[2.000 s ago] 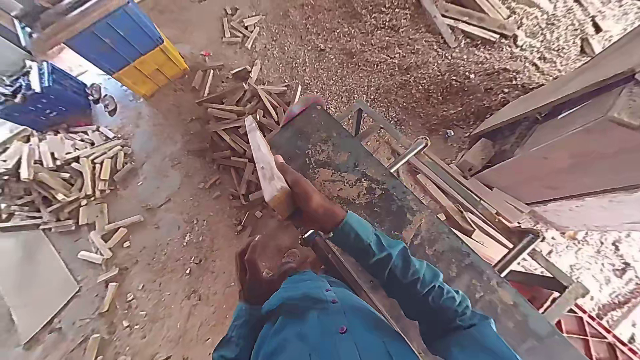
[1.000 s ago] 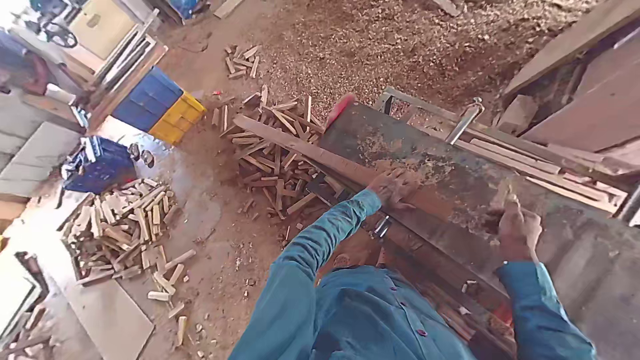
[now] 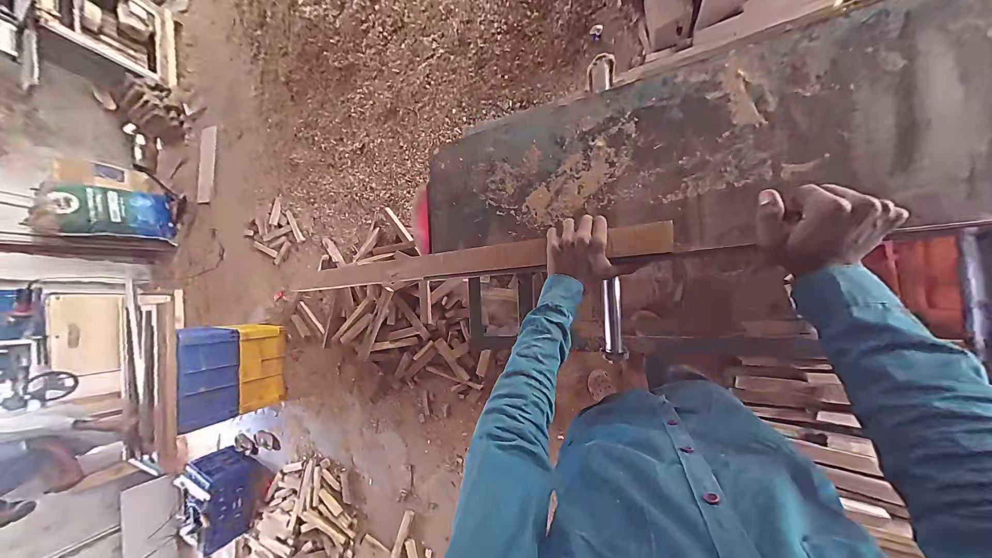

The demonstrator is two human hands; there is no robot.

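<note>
A long wooden board (image 3: pixel 480 258) lies along the near edge of a worn metal machine table (image 3: pixel 666 163), its far end jutting out past the table on the left. My left hand (image 3: pixel 580 246) is closed over the board near its right end, fingers across the top. To the right, my right hand (image 3: pixel 825 225) rests at the same table edge, beyond the board's end, its fingers bent and the thumb apart; I see nothing in it. A shiny metal rod (image 3: pixel 612 314) stands out below the table by my left hand.
Wood offcuts (image 3: pixel 403 325) are heaped on the ground at the table's left end, with another pile (image 3: pixel 314 504) lower left. Blue (image 3: pixel 208 380) and yellow (image 3: pixel 262 367) crates stand left. Wood shavings (image 3: pixel 372 93) cover the ground above. Stacked wood strips (image 3: pixel 829 434) lie lower right.
Two seconds ago my left arm was not plainly visible on a board at the table; now my left hand grips the long board there. The view has turned.
</note>
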